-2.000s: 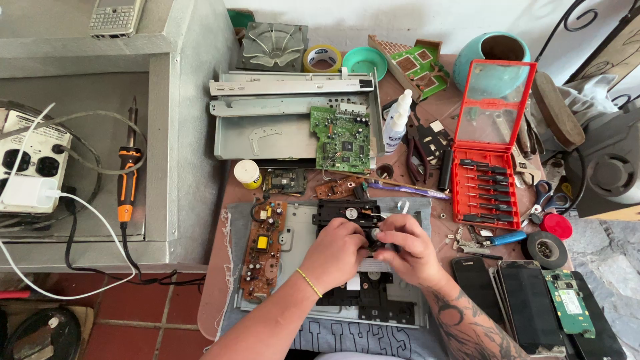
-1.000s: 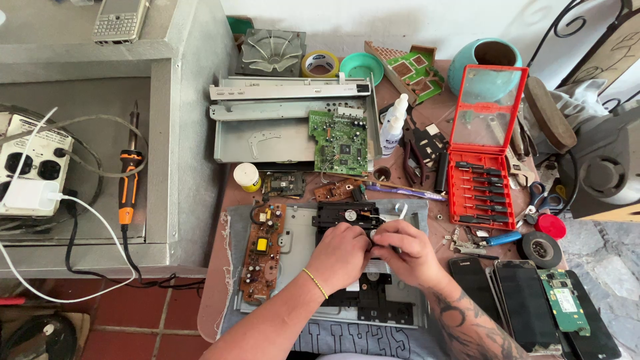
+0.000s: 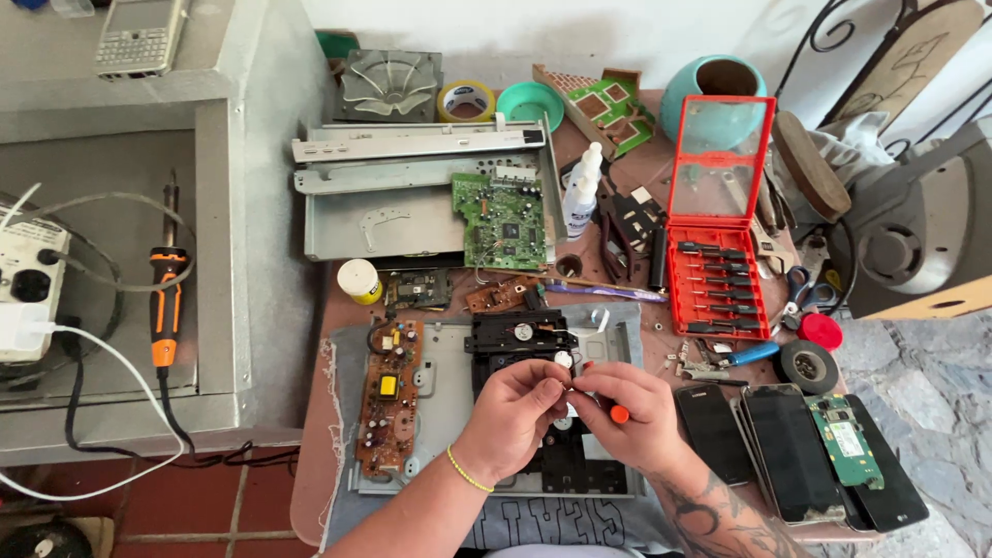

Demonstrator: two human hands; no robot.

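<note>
Over the black disc drive mechanism [image 3: 515, 333], my two hands meet fingertip to fingertip. My left hand [image 3: 515, 415] pinches something tiny at its thumb and forefinger, too small to name. In my right hand [image 3: 632, 411] is a small tool with an orange-red end [image 3: 619, 414], mostly hidden by the fingers. The mechanism lies on a grey metal chassis plate [image 3: 449, 364], spread on a grey cloth. A brown power supply board [image 3: 390, 403] rests on the plate's left part. Right of the hands stands a red screwdriver case [image 3: 717, 232], lid raised, with several black-handled drivers.
Behind lie a metal casing [image 3: 341, 221], a green circuit board [image 3: 504, 221] and an alcohol bottle [image 3: 581, 194]. Phones [image 3: 790, 442], black tape [image 3: 806, 366] and blue-handled pliers [image 3: 752, 354] are at the right. A soldering iron [image 3: 165, 310] lies on the metal bench at left.
My hands have shifted slightly, and the orange-red tool end now shows in my right hand. The things around them have not plainly moved.
</note>
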